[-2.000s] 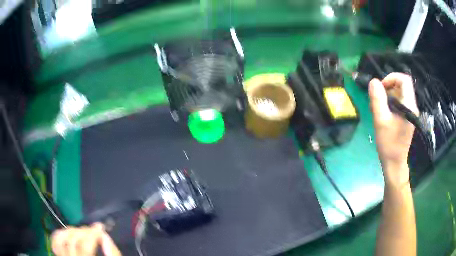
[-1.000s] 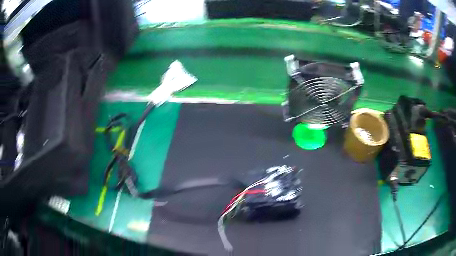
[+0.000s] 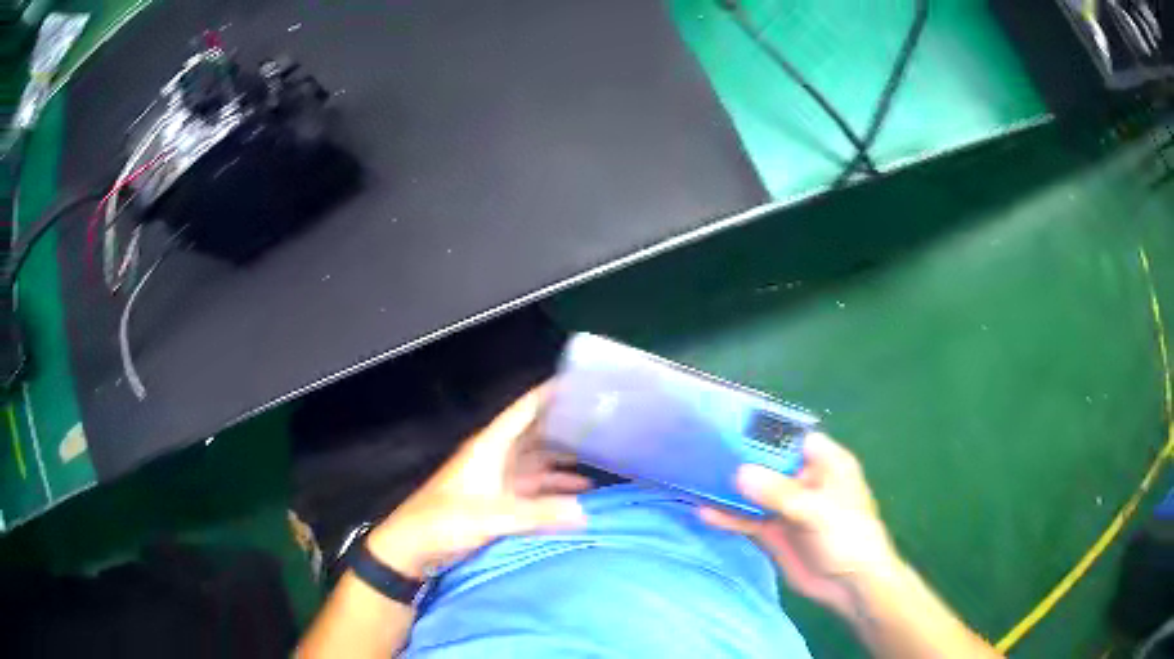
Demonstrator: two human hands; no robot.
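Note:
A smartphone (image 3: 663, 418) with a pale blue-violet back and a dark camera block is held below the bench edge, in front of a blue shirt. My right hand (image 3: 818, 515) grips its camera end between thumb and fingers. My left hand (image 3: 496, 483), blurred, with a black wristband, is at the other end; whether it grips the phone or only touches it is unclear. The black electronic unit (image 3: 258, 167) lies on the black mat at the upper left, with red and pale wires fanning out on its left side.
The black mat (image 3: 515, 142) ends at the bench edge, which runs diagonally above my hands. Dark cords (image 3: 824, 110) cross the green bench top at the upper right. A thick black cable (image 3: 52, 232) leaves the unit to the left. The green floor has a yellow line (image 3: 1094, 554) at right.
The view has swung down and right, past the bench edge. Both hands, out of view a second ago, are now at a smartphone. The right hand no longer holds the black pen-like tool seen two seconds ago.

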